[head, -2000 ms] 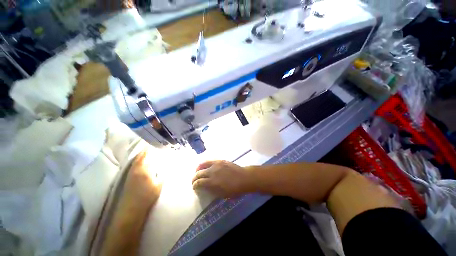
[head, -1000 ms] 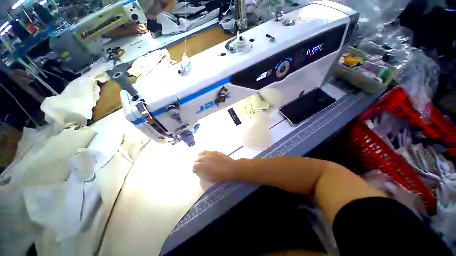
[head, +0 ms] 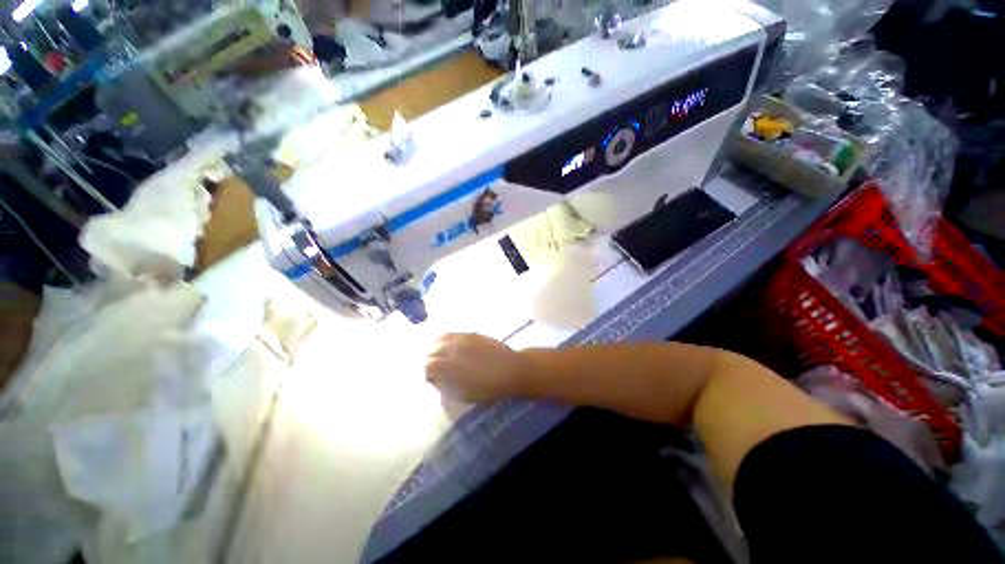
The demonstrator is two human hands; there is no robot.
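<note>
A large cream garment panel lies under the lit needle end of the white JACK sewing machine and spreads over the table's left front. Glare hides its detail near the needle. My right hand rests at the panel's right edge, just right of and in front of the needle area. Its fingers are curled down; whether they pinch cloth is hidden. My left hand is not in view. A crumpled cream cloth heap is blurred at the left, with a whiter piece on it.
A pale round piece, a small black strip and a black phone lie right of the needle. A parts tray sits at the right end. A red basket holds cloth beside the ruled table edge. Another machine stands behind left.
My left hand was on the panel two seconds ago and has left the view. My right hand stays near the needle. The cloth at the left has shifted and blurred.
</note>
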